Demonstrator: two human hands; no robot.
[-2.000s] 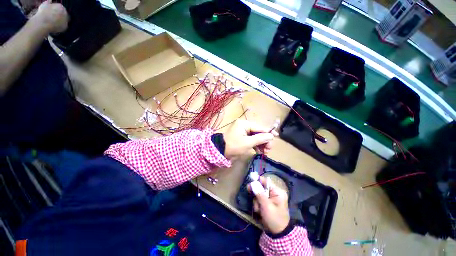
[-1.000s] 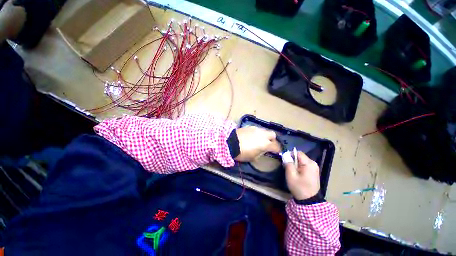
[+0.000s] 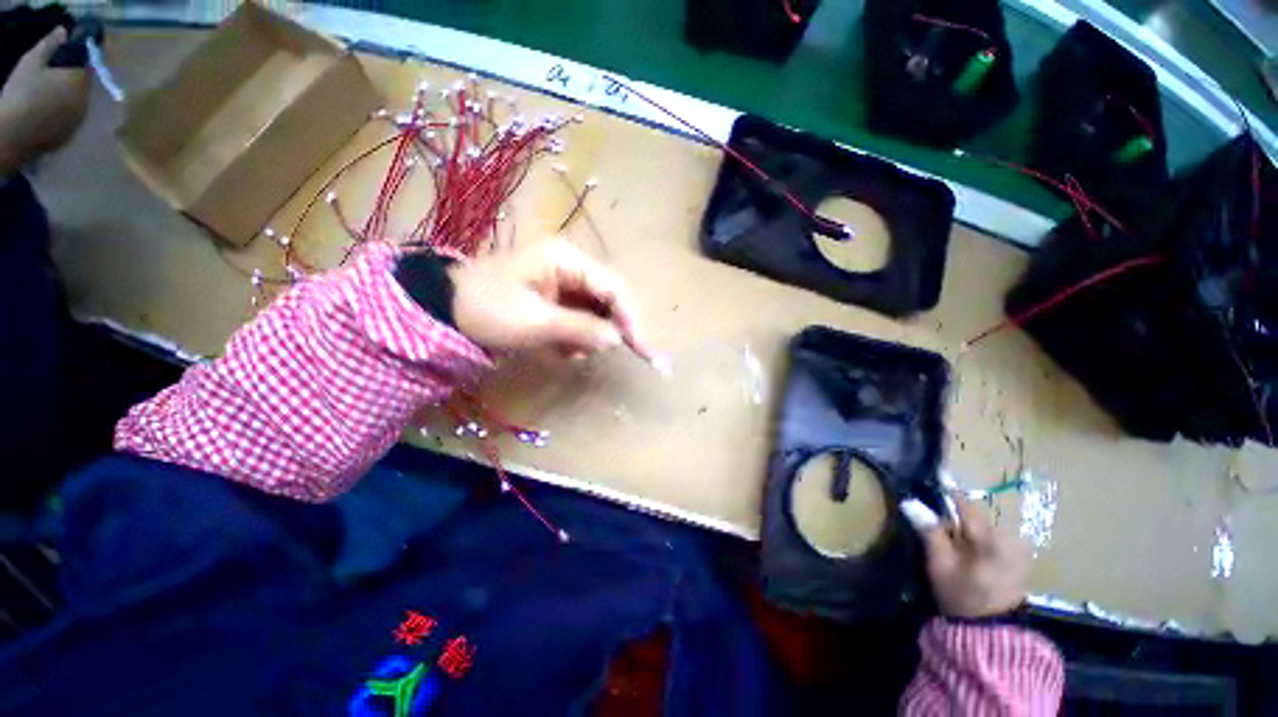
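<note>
A black front panel (image 3: 858, 406) with a round hole lies on the bench in front of me, its long side pointing away from me. My right hand (image 3: 977, 558) is at its right edge, slightly blurred, with whitish fingertips over the rim. My left hand (image 3: 547, 305) is left of the panel, its fingers pinching a thin red lead wire (image 3: 634, 340) with a pale tip. A second black panel (image 3: 768, 224) lies beyond, with a red lead running over it to its hole. A bundle of red lead wires (image 3: 470, 182) lies beyond my left hand.
An open cardboard box (image 3: 252, 126) is at upper left, beside another person's hand (image 3: 49, 109). Black cabinets (image 3: 936, 70) stand on the green belt behind a pale rail (image 3: 533, 67). Black parts with red wires (image 3: 1121, 315) are piled right. A green stick (image 3: 1004, 488) lies beyond my right hand.
The near panel has turned from lying crosswise to lengthwise and sits farther right. My left hand has left its hole, moving left and away. My right hand has moved right to the panel's edge.
</note>
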